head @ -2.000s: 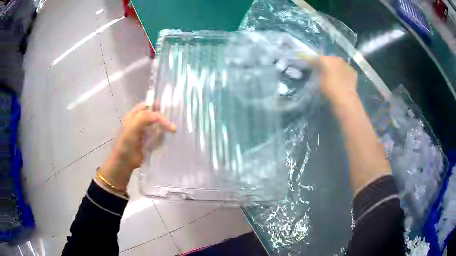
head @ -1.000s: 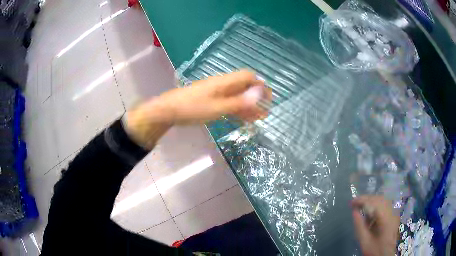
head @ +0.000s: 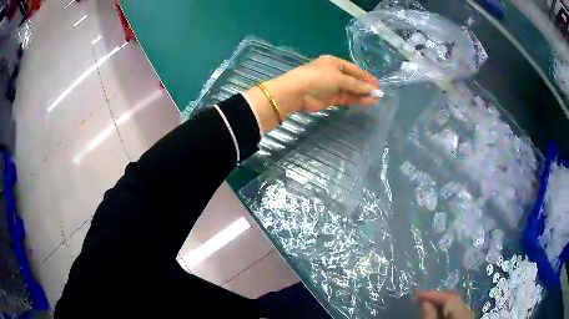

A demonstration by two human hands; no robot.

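Note:
My left hand (head: 342,87) is over the ribbed clear tray and pinches a small white piece (head: 376,93) at its fingertips. The ribbed clear tray (head: 312,159) lies on the bench, partly under my left arm. An open clear poly bag (head: 355,43) with whitish pieces inside lies behind and to the right of my left hand. My right hand (head: 444,306) is cut off by the bottom edge; only some fingers show, and whether it holds anything is unclear. Small clear pieces (head: 483,168) are scattered at the right on plastic.
Opaque white discs (head: 515,290) lie heaped at the lower right. A blue tray (head: 538,227) with white pieces is at the right edge. Crinkled plastic (head: 312,230) covers the bench's near left part. The green bench top (head: 187,37) ends at a tiled floor (head: 81,156).
The ribbed tray was held up, then laid on the bench. My left hand has moved right, towards the poly bag, with the white piece. My right hand has moved down towards the bottom edge.

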